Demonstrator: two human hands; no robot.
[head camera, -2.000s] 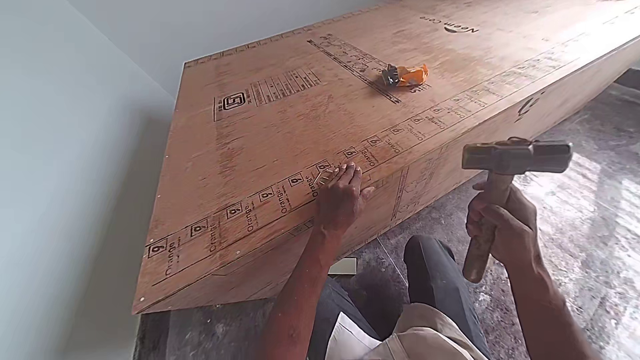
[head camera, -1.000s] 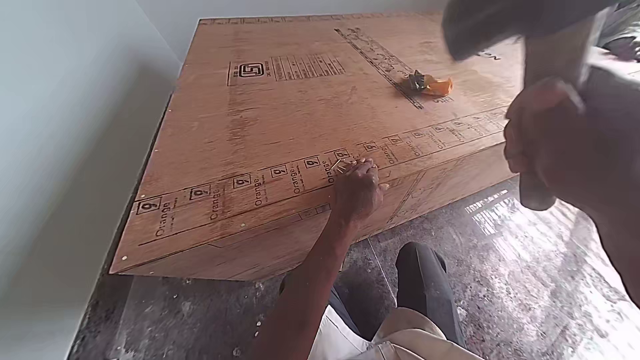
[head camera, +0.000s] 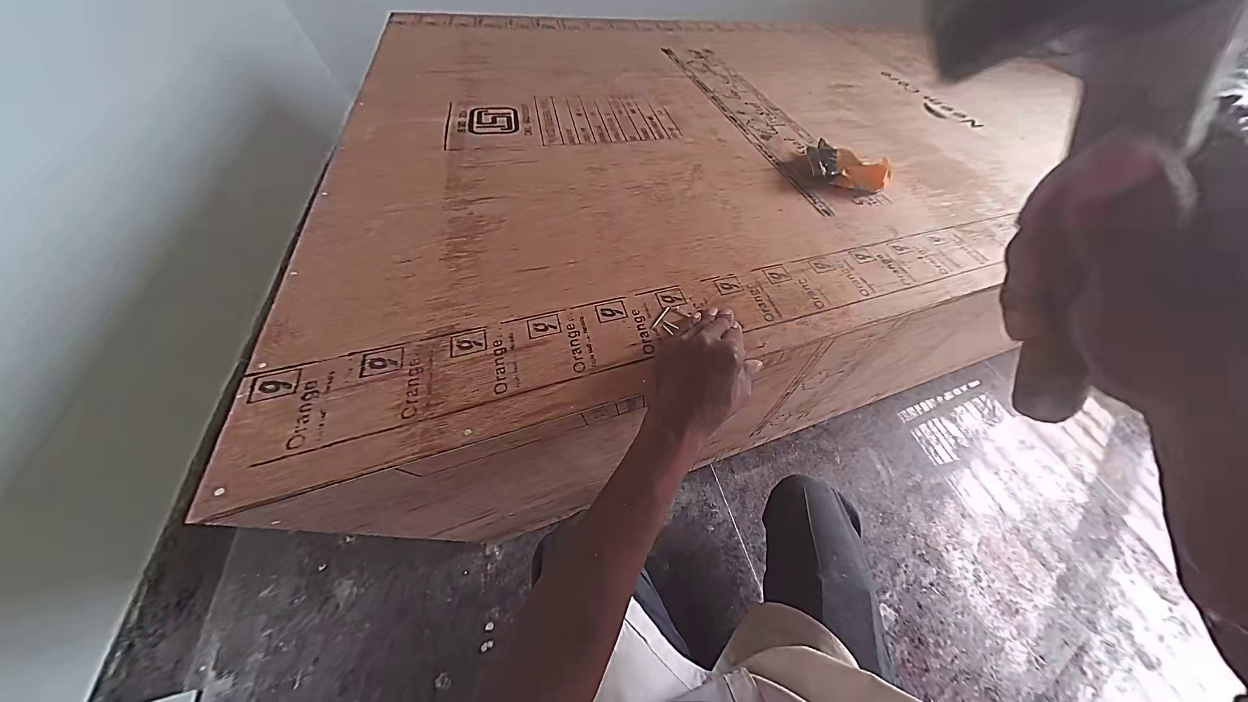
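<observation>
A hammer (head camera: 1136, 78) with a dark metal head is raised at the upper right, blurred and partly cut off, and my right hand (head camera: 1102, 273) is closed round its handle. My left hand (head camera: 704, 366) rests near the front edge of a large plywood box (head camera: 585, 214). Several thin nails (head camera: 667, 320) lie by its fingertips on the printed strip; whether the fingers pinch one cannot be seen. Farther back on the plywood top sits a crumpled orange and dark packet (head camera: 848, 168). Nail heads (head camera: 219, 492) show at the box's near left corner.
A pale wall (head camera: 127, 195) stands at the left and behind the box. The stained floor (head camera: 936, 546) bears small debris and bright light patches. My bent knee (head camera: 811, 517) is close to the front side of the box.
My right hand has raised the hammer from beside the box's front edge to the upper right, close to the camera. My left hand stays near the edge. The view has shifted.
</observation>
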